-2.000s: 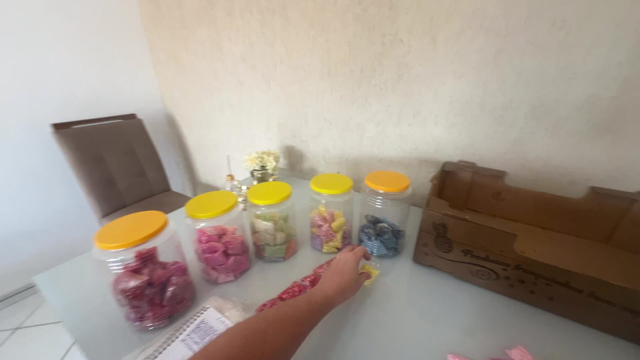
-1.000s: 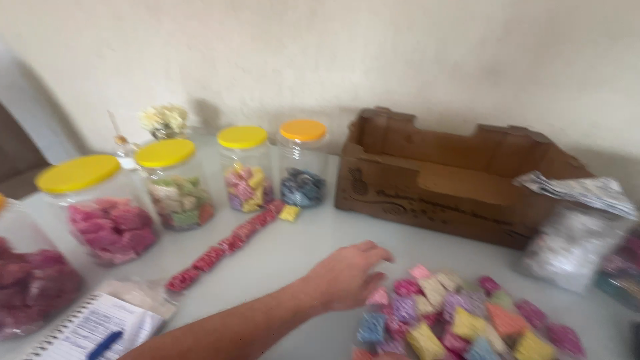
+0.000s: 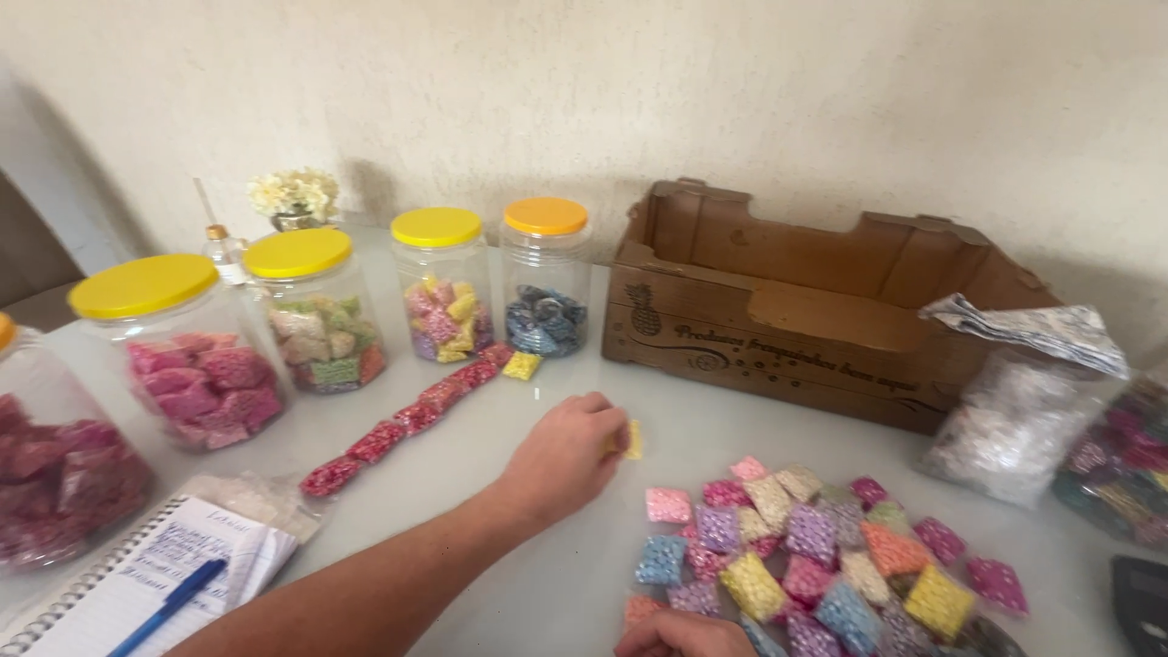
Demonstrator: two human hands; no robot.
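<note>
My left hand (image 3: 570,452) is above the middle of the table, its fingertips closed on a small yellow packet (image 3: 634,440). At the bottom edge my right hand (image 3: 689,634), mostly cut off, is at the near side of a pile of small bead-like packets (image 3: 808,534) in many colours; its fingertips are hidden. A lone yellow packet (image 3: 522,366) lies by the far end of a row of red packets (image 3: 417,417). Behind stand lidded clear jars with pink packets (image 3: 205,388), green and cream packets (image 3: 328,342), yellow and pink packets (image 3: 449,319), and blue packets (image 3: 547,319).
A brown cardboard box (image 3: 693,328) stands at the back right beside a clear bag of whitish contents (image 3: 999,429). A spiral notebook (image 3: 151,584) with a blue pen (image 3: 169,607) lies at the near left. Flowers (image 3: 294,193) stand behind the jars.
My left hand, empty beside the pile one second ago, now has a yellow packet in its fingers. My right hand has come into view at the bottom. The view has swung right since the first frame.
</note>
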